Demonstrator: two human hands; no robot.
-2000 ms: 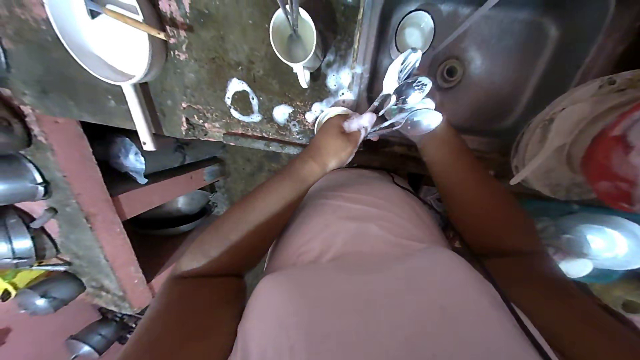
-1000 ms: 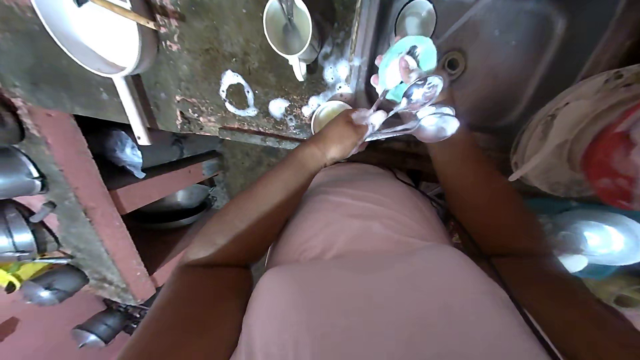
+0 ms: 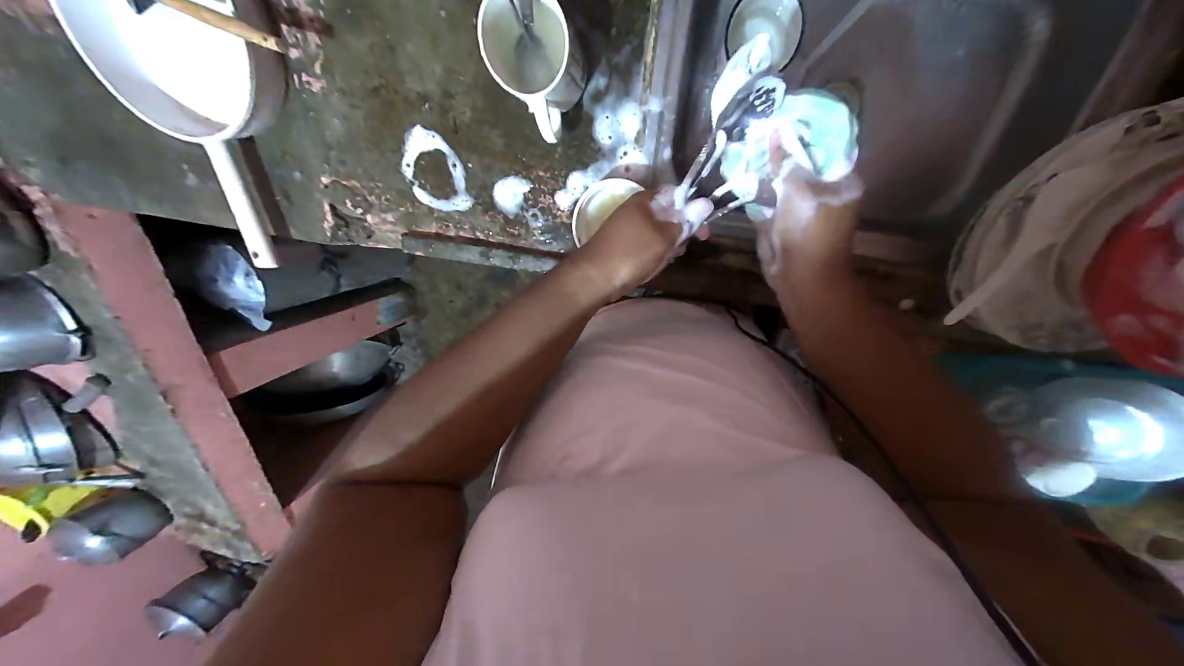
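Several soapy metal spoons [image 3: 740, 111] fan out from my left hand [image 3: 647, 231], which grips their handles over the near edge of the sink. My right hand [image 3: 805, 199], covered in suds, holds a pale green sponge or cloth [image 3: 819, 134] against them. Foam hides part of the spoons and the fingers. Beside my left wrist, a small cup [image 3: 597, 208] stands at the counter's edge. A white mug [image 3: 569, 83] with cutlery inside is on the counter to the left. In the sink, a cup or glass [image 3: 764, 28] is just beyond the spoons.
The metal sink [image 3: 934, 148] lies under and right of my hands. On the counter at left are a white pan [image 3: 208, 129] and foam patches [image 3: 435, 166]. A large bucket [image 3: 1027, 250] with a red item [image 3: 1142, 277] and a metal dish [image 3: 1101, 430] are at right. Pots [image 3: 199, 601] fill the lower left.
The green sponge or cloth in my right hand has moved from beyond the spoons to their right side. My left hand keeps its grip on the handles.
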